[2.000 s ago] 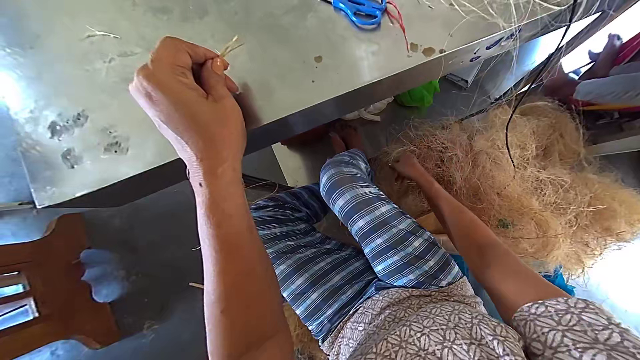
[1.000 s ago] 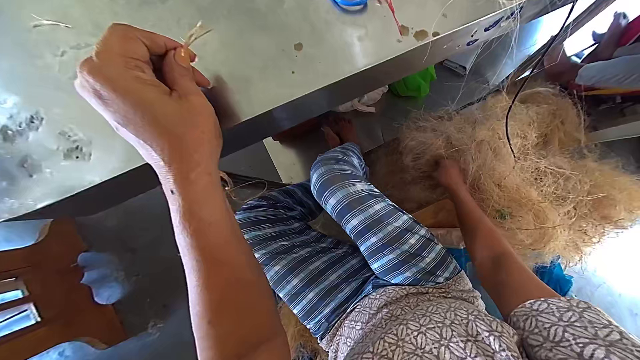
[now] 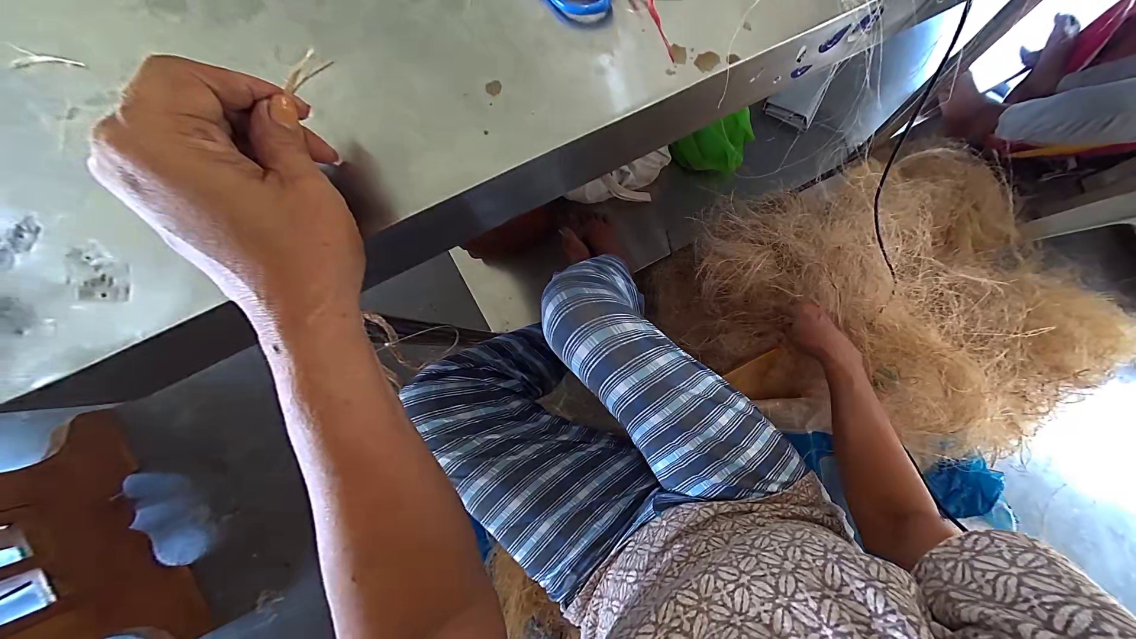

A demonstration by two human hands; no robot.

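My left hand point(image 3: 240, 160) is above the metal-topped table, with thumb and fingers pinched on a small tuft of pale fibre point(image 3: 302, 78) whose ends stick up past the thumb. My right hand point(image 3: 818, 330) reaches low into a large, loose heap of tan plant fibre point(image 3: 958, 266); its fingertips are hidden there, so its grip does not show. Blue-handled scissors point(image 3: 581, 9) are partly in view on the table point(image 3: 426, 124), with a red strand point(image 3: 658, 31) near them. A thin pale strand of fibre point(image 3: 46, 59) lies at the table's left.
A black cable point(image 3: 896, 151) hangs across the heap. Under the table are a green bag point(image 3: 714, 142) and a white cloth point(image 3: 626, 176). Blue plastic point(image 3: 967, 486) pokes out below the heap. A brown wooden chair point(image 3: 80, 524) stands lower left. Another person's legs point(image 3: 1074, 111) are at upper right.
My right hand has moved right, from the heap's left edge farther into the fibre. My left hand keeps its pinch on the tuft and has shifted slightly left over the table.
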